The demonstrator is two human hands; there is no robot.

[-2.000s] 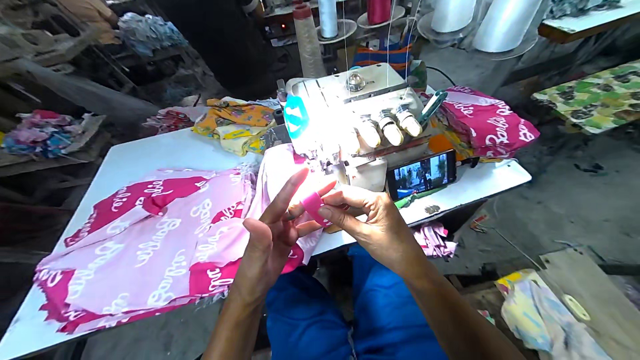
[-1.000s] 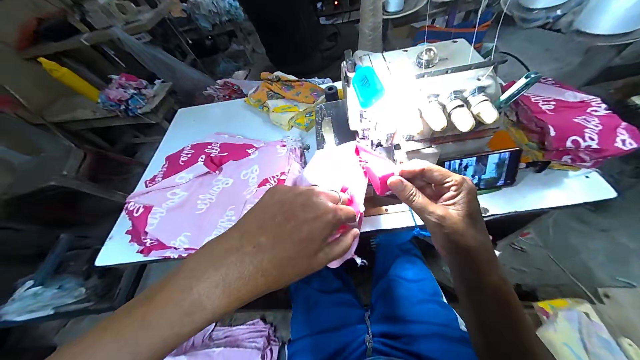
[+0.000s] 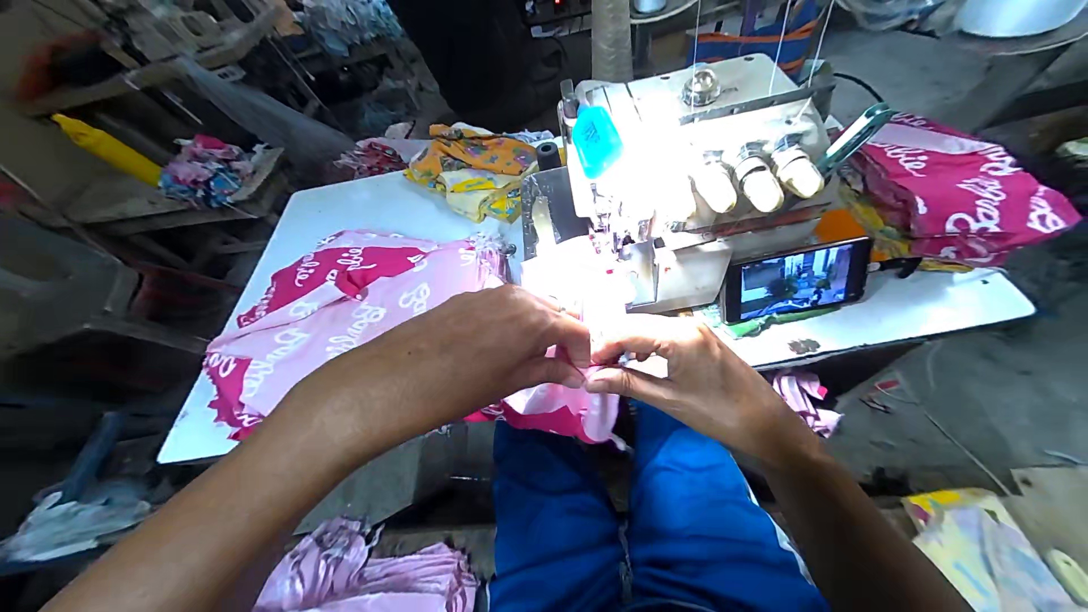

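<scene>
Both my hands meet at the table's front edge, just before the needle area of an overlock sewing machine [image 3: 731,136]. My left hand [image 3: 527,336] pinches a pink fabric piece [image 3: 561,412] between thumb and fingers. Thumb and forefinger of my right hand [image 3: 671,365] pinch the same fabric close beside it. The piece runs up to the brightly lit machine bed, where glare hides its far part, and its magenta lower edge hangs over the table edge. On the left lies a stack of pink and magenta printed fabric [image 3: 365,297].
A phone [image 3: 796,282] leans against the machine at the right. Magenta printed fabric [image 3: 960,187] lies behind it, and yellow floral fabric [image 3: 472,161] at the back left. The white table [image 3: 952,310] ends close to my lap. Pink cloth [image 3: 365,569] is piled below at the left.
Two seconds ago my hands held a small magenta strip up before the machine. Now they are low at the table edge, fingertips together on the pink fabric. The view has shifted left.
</scene>
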